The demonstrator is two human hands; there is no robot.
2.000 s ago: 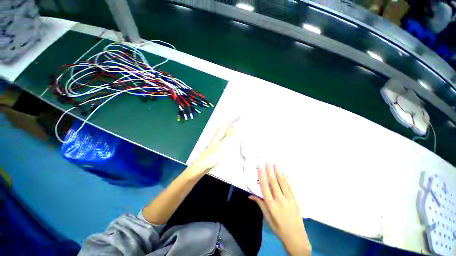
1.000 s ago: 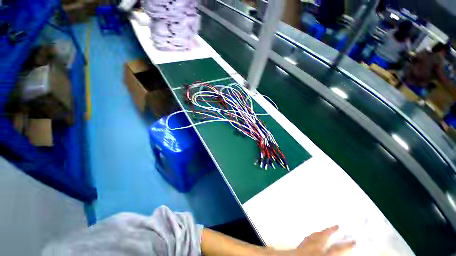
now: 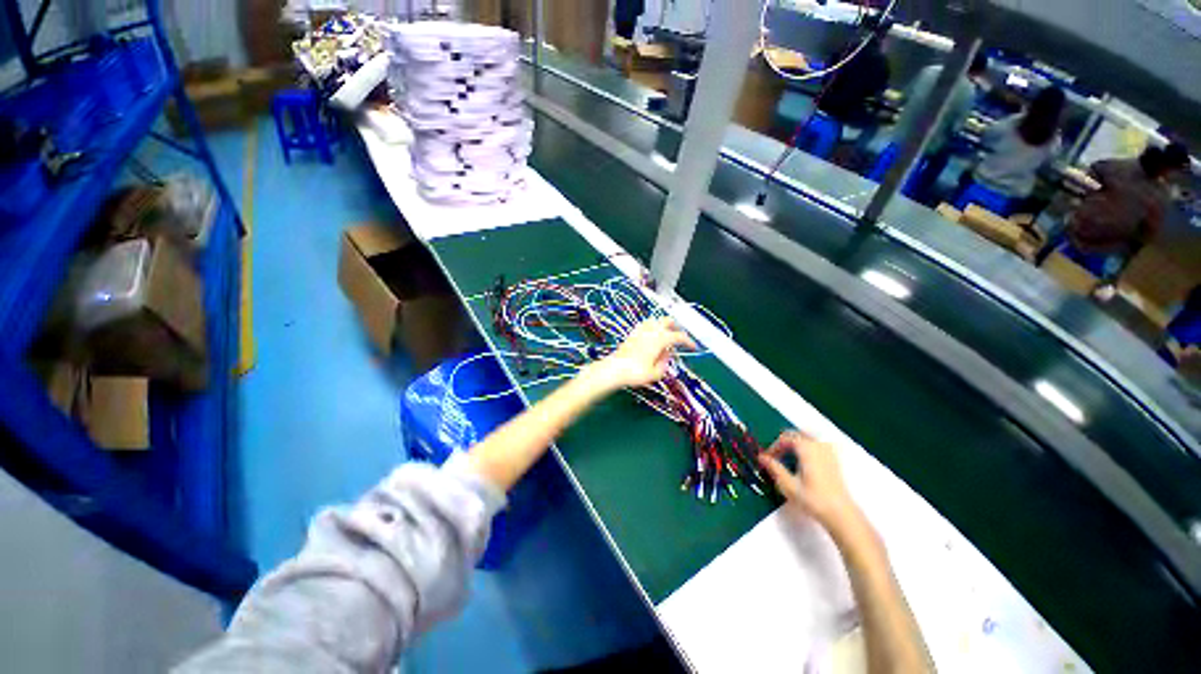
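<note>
A harness bundle (image 3: 705, 419) of white, red and black wires lies on the green mat (image 3: 619, 494), its slim plug ends fanned toward me. My left hand (image 3: 643, 353) reaches over the middle of the bundle, palm down, with fingertips at the wires. Whether it grips any is unclear. My right hand (image 3: 810, 477) is at the near right side of the bundle, thumb and fingertips close together beside the plug ends. Whether a wire is pinched between them is too small to tell.
The white bench surface (image 3: 738, 599) is nearest me. Stacked panels (image 3: 464, 119) stand beyond the mat. A grey post (image 3: 698, 158) rises beside the dark green belt (image 3: 909, 395). A blue stool (image 3: 441, 411) and open carton (image 3: 382, 290) are at left. Several people sit across the line.
The view has swung left from the white bench to the mat. My left hand has moved onto the bundle, and my right hand has come to its plug ends.
</note>
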